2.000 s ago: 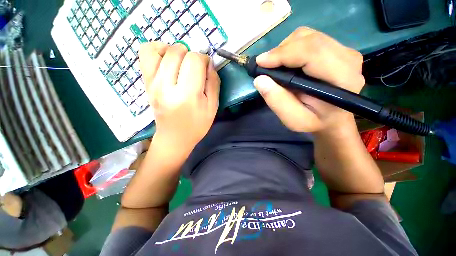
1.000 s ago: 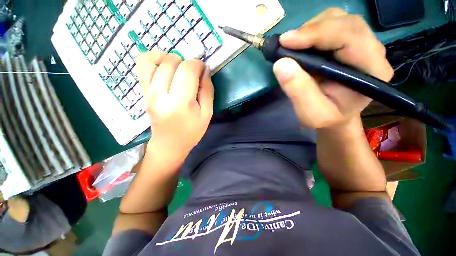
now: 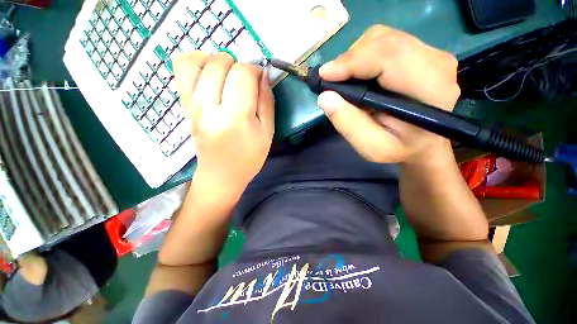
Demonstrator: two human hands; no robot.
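Observation:
My right hand [image 3: 395,95] grips the black soldering iron [image 3: 414,118]. Its metal tip points left and meets the near right corner of the PCB panel [image 3: 152,104], close to my left fingertips. My left hand [image 3: 228,117] lies over the panel with its fingers curled around a small white piece with a green ring [image 3: 226,53]; my fingers hide most of it. The panels lie on the white soldering tray [image 3: 140,166], tilted across the dark green bench. A thin pale solder wire [image 3: 47,88] comes in from the left edge.
Stacked trays [image 3: 60,158] stand on edge at left. A flat black rectangle [image 3: 500,11] lies at upper right, with dark cables [image 3: 525,66] below it. A cardboard box with red contents [image 3: 506,180] is at lower right. Clear plastic film [image 3: 155,212] and another person's arm [image 3: 31,271] are at lower left.
Since one second ago, the iron has moved left and down, its tip back at the panel's corner by my left fingers. The tray has shifted slightly left and up in view.

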